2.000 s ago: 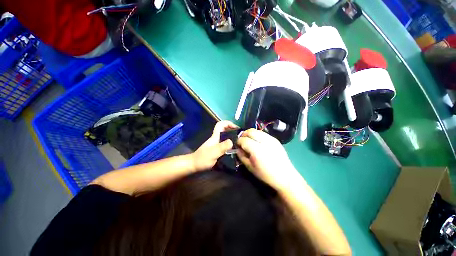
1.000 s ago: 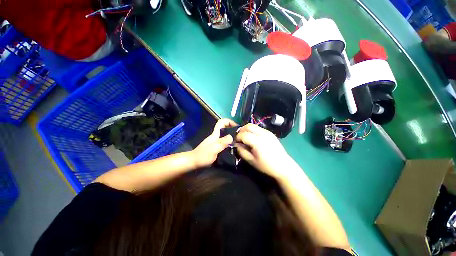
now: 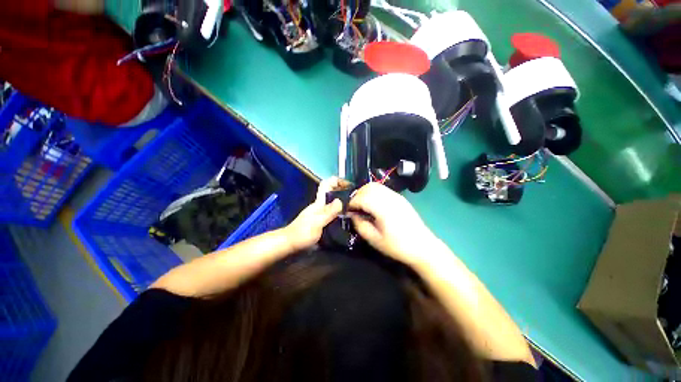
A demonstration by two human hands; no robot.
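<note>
A camera housing [image 3: 392, 104] with a white cap, black body and red end piece stands on the green bench right in front of my hands. Red and other thin wires run from its opening towards my fingers. My left hand [image 3: 319, 216] is shut on a small black camera head [image 3: 340, 197] at the bench edge. My right hand [image 3: 378, 214] is pinched against the same part, its fingertips close to my left fingers. The fingers hide most of the part, and I cannot tell whether the right hand holds a wire or a tool.
More camera housings [image 3: 539, 89] and a wired camera head [image 3: 499, 181] lie on the bench [image 3: 478, 254]. A brown carton [image 3: 623, 276] stands at the right. A blue crate [image 3: 142, 216] with parts is below left. A person's red sleeve [image 3: 82, 67] is at the upper left.
The view has shifted, so the housings sit further left and higher and the crate further right. Both hands stay together at the same part, with only small finger movement.
</note>
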